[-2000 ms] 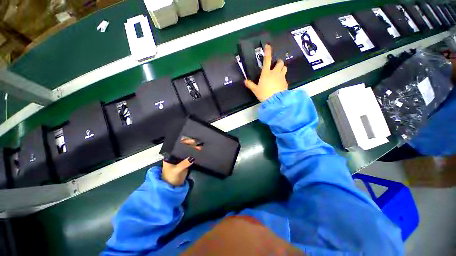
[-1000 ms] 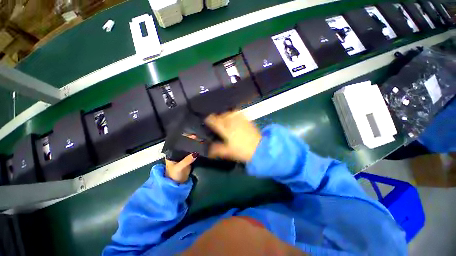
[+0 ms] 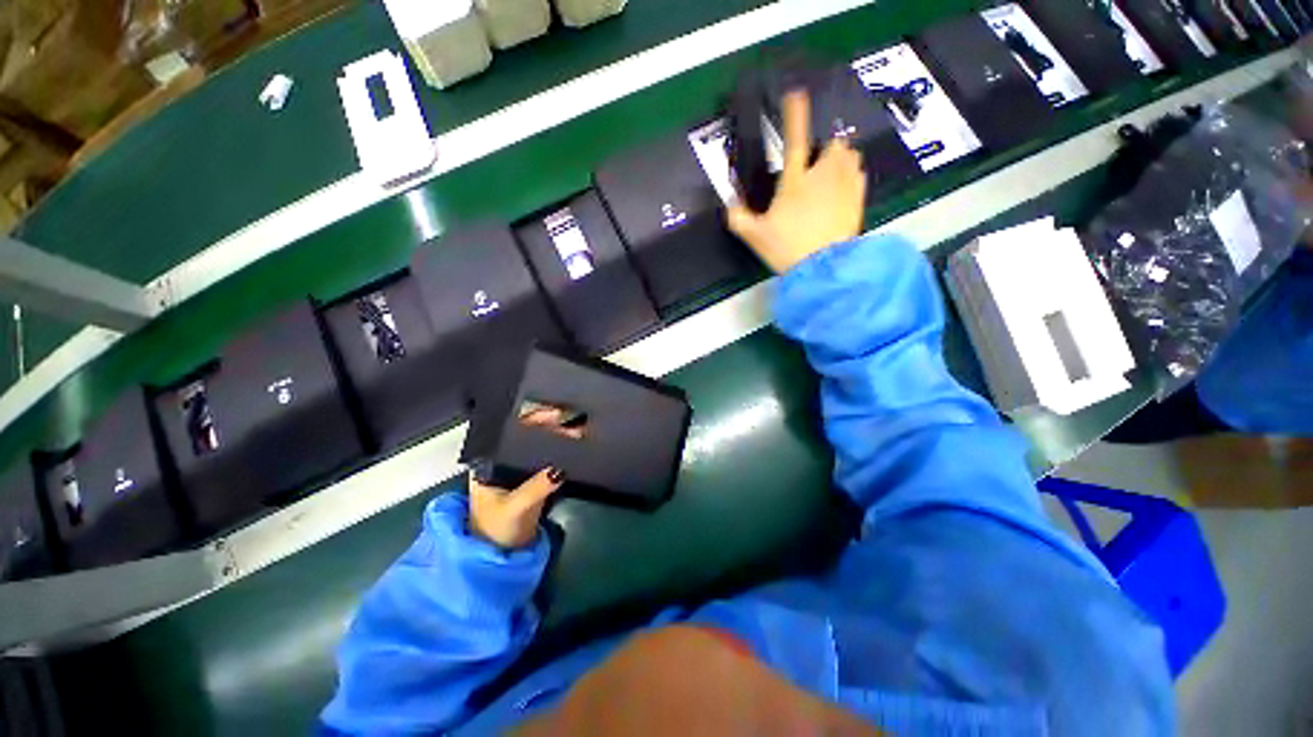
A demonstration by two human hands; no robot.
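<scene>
My left hand [image 3: 514, 504] holds a black insert [image 3: 612, 432] at its left end, above the green bench near the rail. Fingers show through its slot. My right hand [image 3: 809, 187] is over the box row and holds a blurred dark insert [image 3: 755, 127] above a box with a white picture card [image 3: 713, 159]. Its fingers are spread on the piece. Open gift boxes [image 3: 576, 267] stand in a row, with black lids [image 3: 670, 216] beside them.
A pale metal rail [image 3: 691, 341] edges the conveyor. White slotted inserts [image 3: 1044, 324] and a clear bag of small parts [image 3: 1188, 245] lie to the right. A single white slotted piece [image 3: 386, 123] lies on the far side. A blue stool [image 3: 1152, 576] stands lower right.
My right hand has moved from the left-hand insert out to the box row with a dark piece. The left-hand insert shows more fully. The boxes sit shifted rightward in view.
</scene>
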